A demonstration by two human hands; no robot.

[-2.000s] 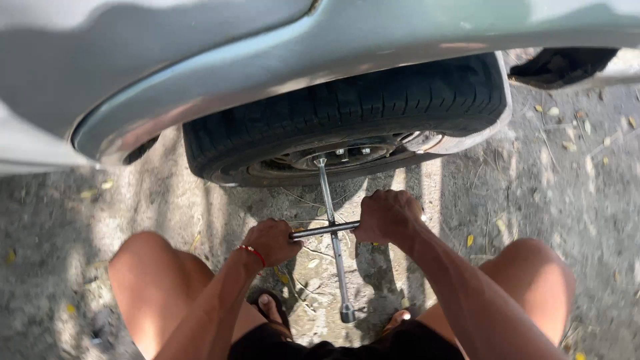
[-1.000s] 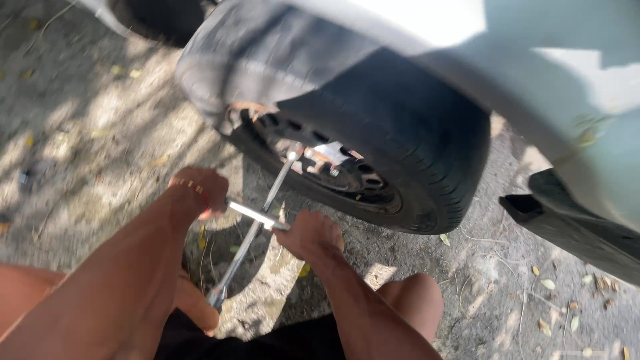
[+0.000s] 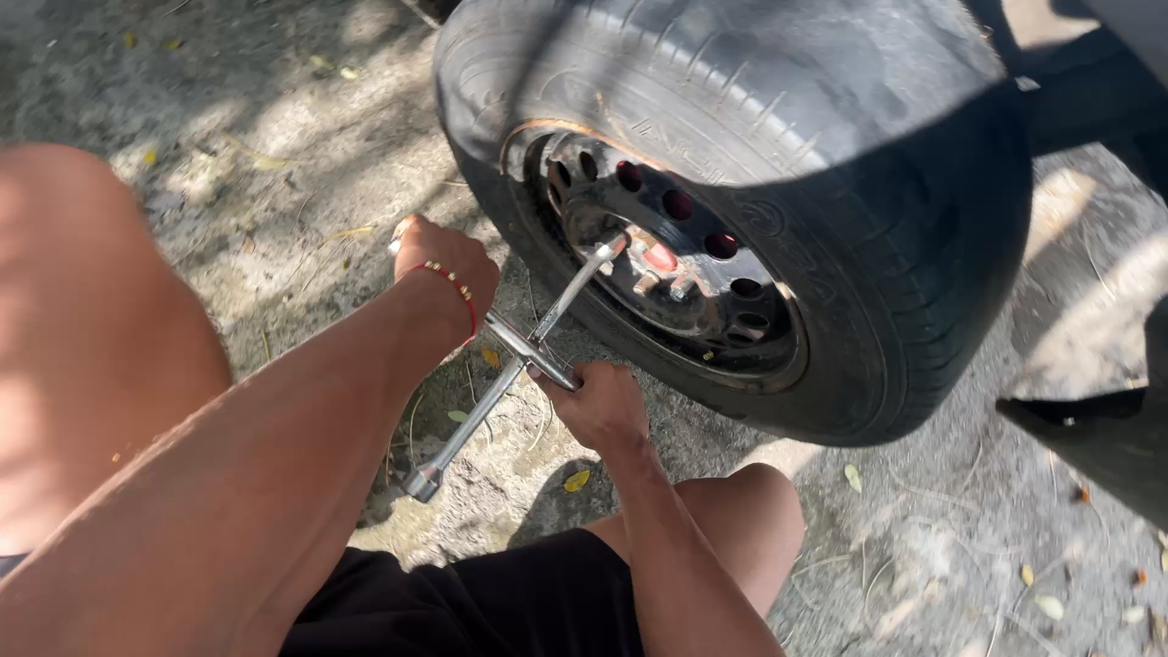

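A four-way metal lug wrench (image 3: 481,423) reaches from the lower left up to the hub of a car wheel, with one end against a lug fastener. My left hand (image 3: 447,260), a red beaded bracelet at its wrist, is curled at the upper left end of the crossbar, which it hides. My right hand (image 3: 598,401) grips the crossbar's lower right end. Bare lug fasteners (image 3: 646,284) show beside the wrench tip. The wheel has a black steel rim (image 3: 680,203) with round holes, and a worn black tire (image 3: 876,301) around it.
The tire stands on rough concrete ground (image 3: 922,511) scattered with leaves. A dark car body part (image 3: 1095,438) juts in at the right. My bent knees (image 3: 757,520) flank the wrench, and its free socket end (image 3: 422,484) points toward my dark shorts (image 3: 474,593).
The view has swung and come closer to the wheel, so more of the rim's face shows. Both hands stay at the wrench's crossbar.
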